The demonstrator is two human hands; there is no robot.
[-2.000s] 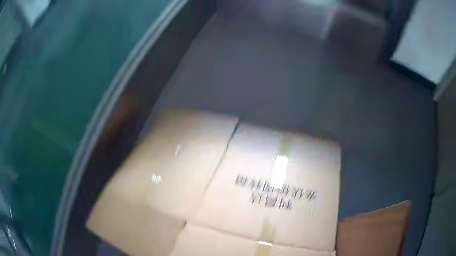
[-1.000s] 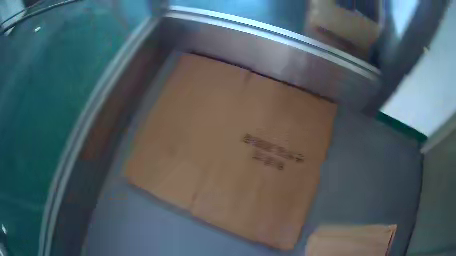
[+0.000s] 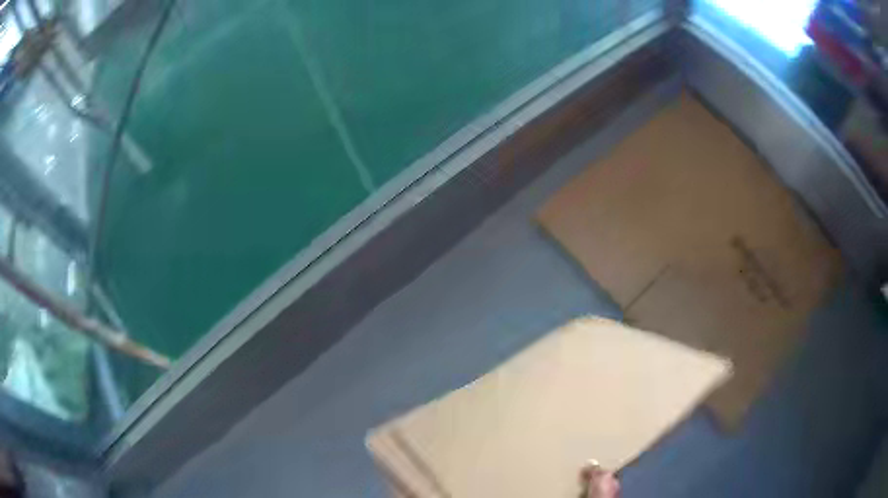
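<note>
A pale brown folded cardboard piece (image 3: 555, 409) is at the bottom centre, raised above the grey floor. Fingertips of my right hand (image 3: 601, 482) show at the bottom edge, closed on its near edge; the rest of the hand is cut off. My left hand is not in view. A flattened brown carton (image 3: 682, 224) with dark printing lies on the floor in the corner at the right. The held cardboard overlaps its near part in the view.
A low grey wall with a pale metal rail (image 3: 389, 204) runs diagonally beside the floor. Green floor (image 3: 234, 185) shows beyond it, through glass. Another low wall (image 3: 779, 126) stands behind the carton. Blurred red and dark items are at the upper right.
The view has swung left, so the flattened carton appears farther right. The smaller cardboard piece from the lower right is now larger and nearer the centre, with my right fingertips on it.
</note>
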